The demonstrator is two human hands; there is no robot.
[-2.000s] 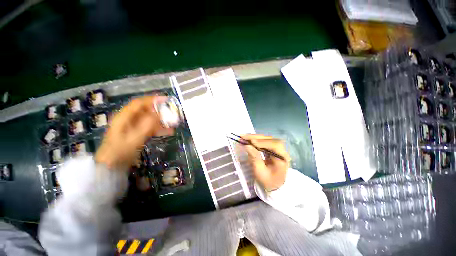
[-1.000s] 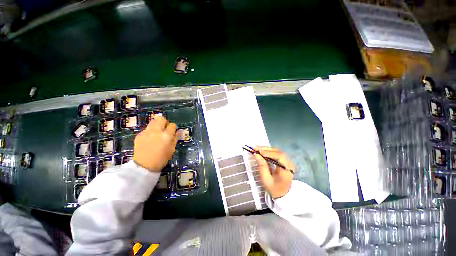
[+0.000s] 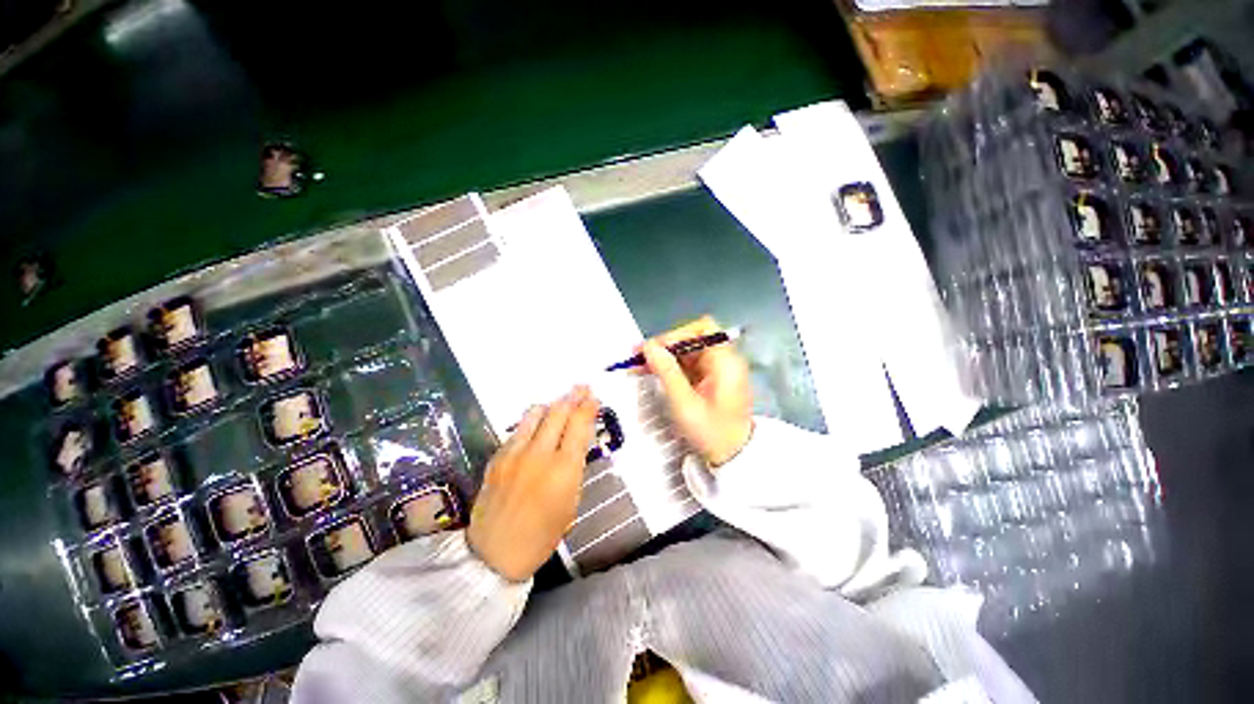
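My left hand point(image 3: 534, 484) is over the label strips and holds a black square housing point(image 3: 602, 435) at its fingertips, partly hidden by the fingers. My right hand point(image 3: 707, 391) holds dark tweezers point(image 3: 668, 352) like a pen, with the tip pointing left, just above the housing and apart from it. The grey-brown label sheet point(image 3: 607, 520) lies under the left hand. The mostly white liner sheet point(image 3: 536, 296) lies over it. I cannot tell if a piece is on the tweezer tip.
A clear blister tray point(image 3: 362, 355) with several housings is at left. White paper point(image 3: 880, 323) with a single housing point(image 3: 857, 206) lies to the right. Stacked blister trays point(image 3: 1011, 255) stand at far right, with an empty tray point(image 3: 1031, 509) below. A loose housing point(image 3: 282, 171) is on the green belt beyond the rail.
My left hand has moved from the tray to the label strips and now holds a housing there. The view has turned and shifted. The right hand still holds the tweezers.
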